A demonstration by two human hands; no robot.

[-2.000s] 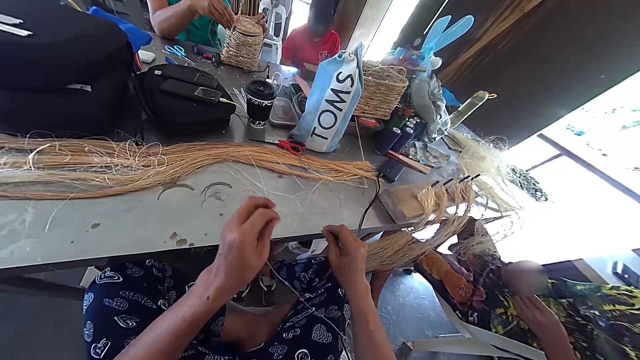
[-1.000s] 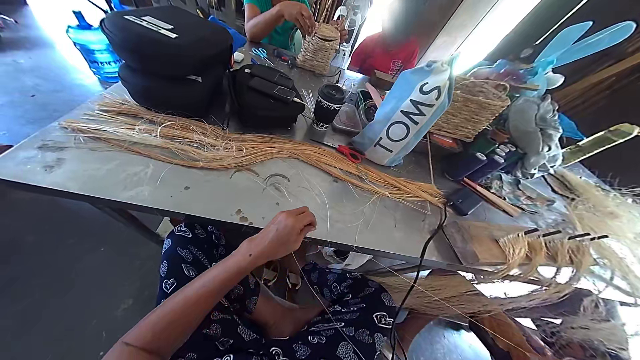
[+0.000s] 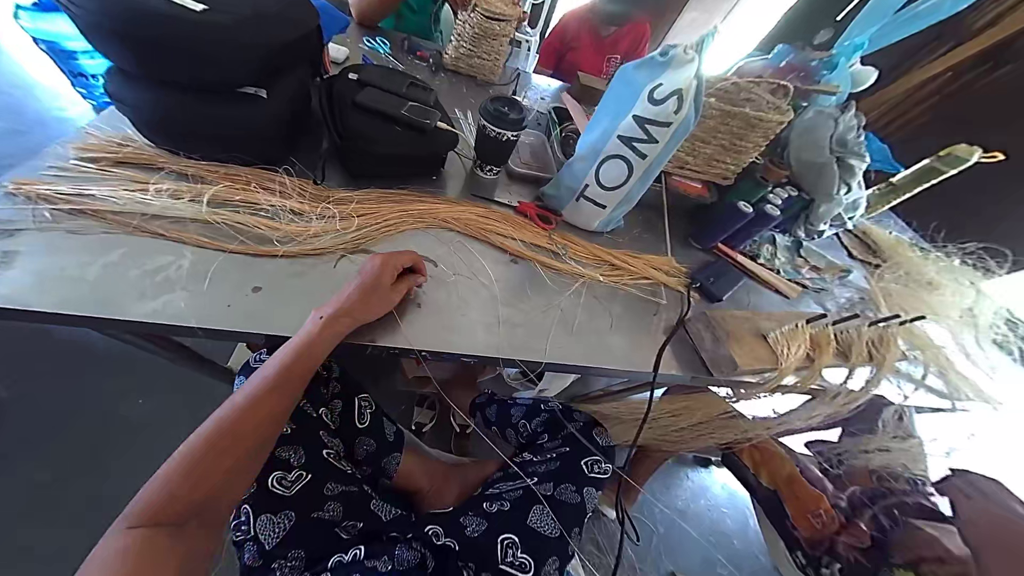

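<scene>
My left hand (image 3: pixel 382 286) is low over the near part of the metal table (image 3: pixel 448 320), its fingertips closed on a thin pale fibre strand (image 3: pixel 488 444). That strand hangs from the fingers over the table edge and across my patterned clothing. Just beyond the hand lies a long bundle of tan plant fibres (image 3: pixel 384 212), with loose strands beside it. My right hand is out of view.
Behind the bundle stand black bags (image 3: pixel 384 120), a lidded cup (image 3: pixel 499 134), red-handled scissors (image 3: pixel 538 214) and a blue cloth bag (image 3: pixel 632 136). A wooden block with metal prongs (image 3: pixel 744 340) holds fibres at right. Co-workers sit across the table. A black cord (image 3: pixel 652 392) hangs over the edge.
My right hand, seen near the table edge two seconds ago, has left the view. My left hand is now closer to the fibre bundle. The view has shifted.
</scene>
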